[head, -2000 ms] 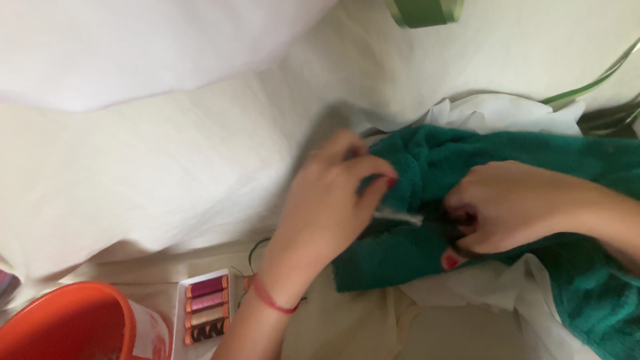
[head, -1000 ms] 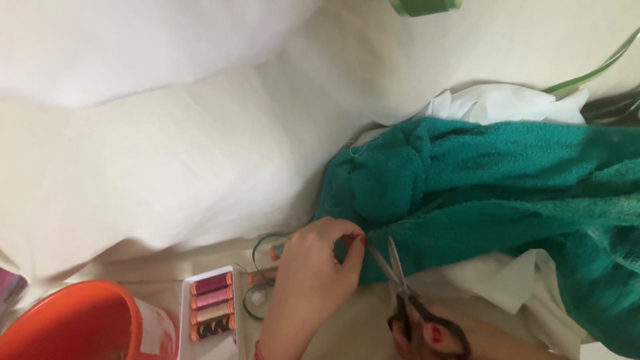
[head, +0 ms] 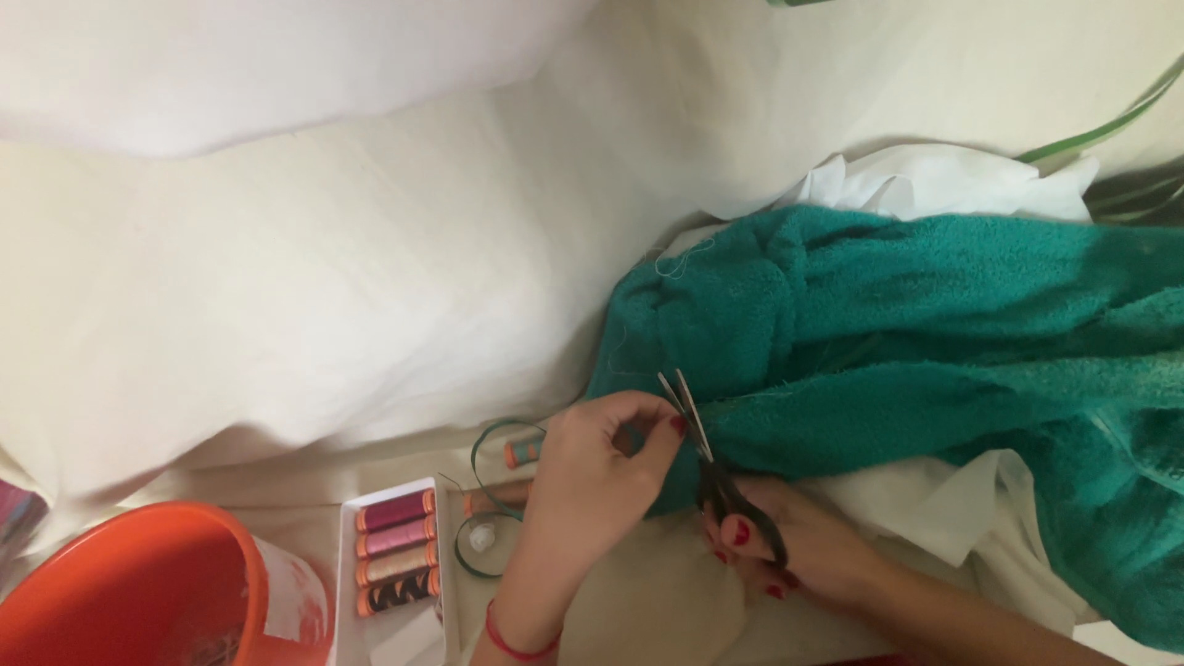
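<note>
My right hand [head: 754, 536] grips black-handled scissors [head: 708, 453], whose blades point up and to the left and stand slightly apart. Close to the blades, the thumb and forefinger of my left hand [head: 610, 462] are pinched together. A thin pale thread [head: 634, 370] runs near those fingertips over a green terry cloth [head: 906, 277]; whether my fingers hold it cannot be told. More loose thread [head: 684, 259] curls on the cloth's upper left part. White fabric [head: 953, 180] shows behind the green cloth.
An orange bucket [head: 222, 546] stands at the lower left beside a white tray [head: 347, 555] of several thread spools [head: 396, 509]. A green-wrapped spool [head: 525, 451], a brown one [head: 495, 498] and a looped green ribbon [head: 476, 462] lie near my left wrist. Cream fabric [head: 324, 277] rises behind.
Two seconds ago both hands were over the green cloth. By one second ago my right hand was lower with the scissors open; now the blades are closer together beside my left fingertips.
</note>
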